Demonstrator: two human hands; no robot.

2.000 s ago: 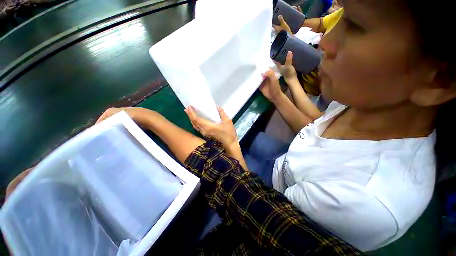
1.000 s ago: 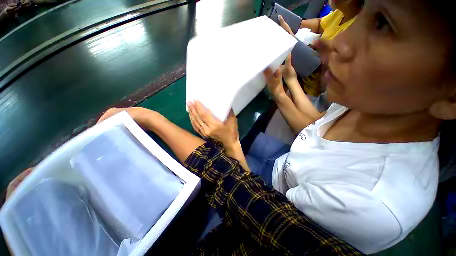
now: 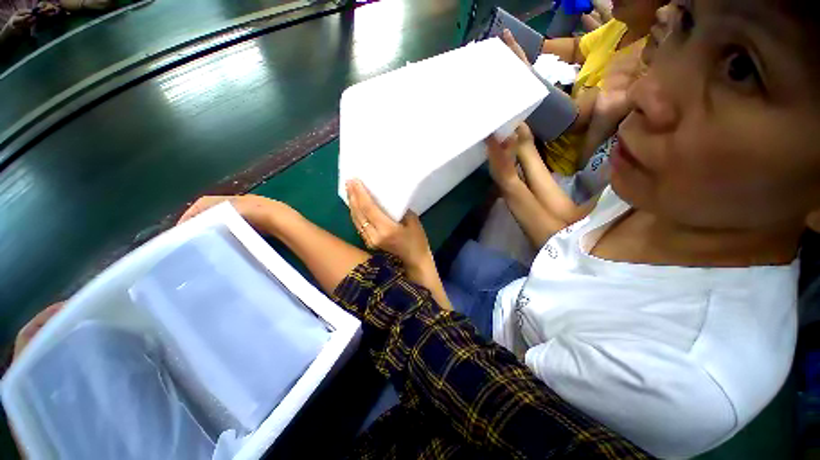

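The white foam tray (image 3: pixel 343 334) is tilted at the lower left, its open side facing me. Two wrapped products, grey-blue under cloudy film, lie inside it: one at the right (image 3: pixel 229 314), one at the left (image 3: pixel 99 386). Crumpled bag film shows at the tray's lower edge. My right hand (image 3: pixel 220 207), below a dark plaid sleeve, holds the tray's far edge; its fingertips are hidden behind the tray. My left hand (image 3: pixel 38 325) is at the tray's left edge, mostly hidden by it, and holds that side.
A person in a white shirt (image 3: pixel 647 332) sits close at my right and holds another foam tray (image 3: pixel 432 117), back side up. Beyond are a person in yellow (image 3: pixel 601 45) and grey products (image 3: pixel 553 115). A shiny dark green conveyor belt (image 3: pixel 216 99) with metal rails runs across the back.
The neighbour's foam tray has turned from its hollow side to its back and shifted slightly right. The neighbour's head has moved closer. My hands and tray are almost unmoved.
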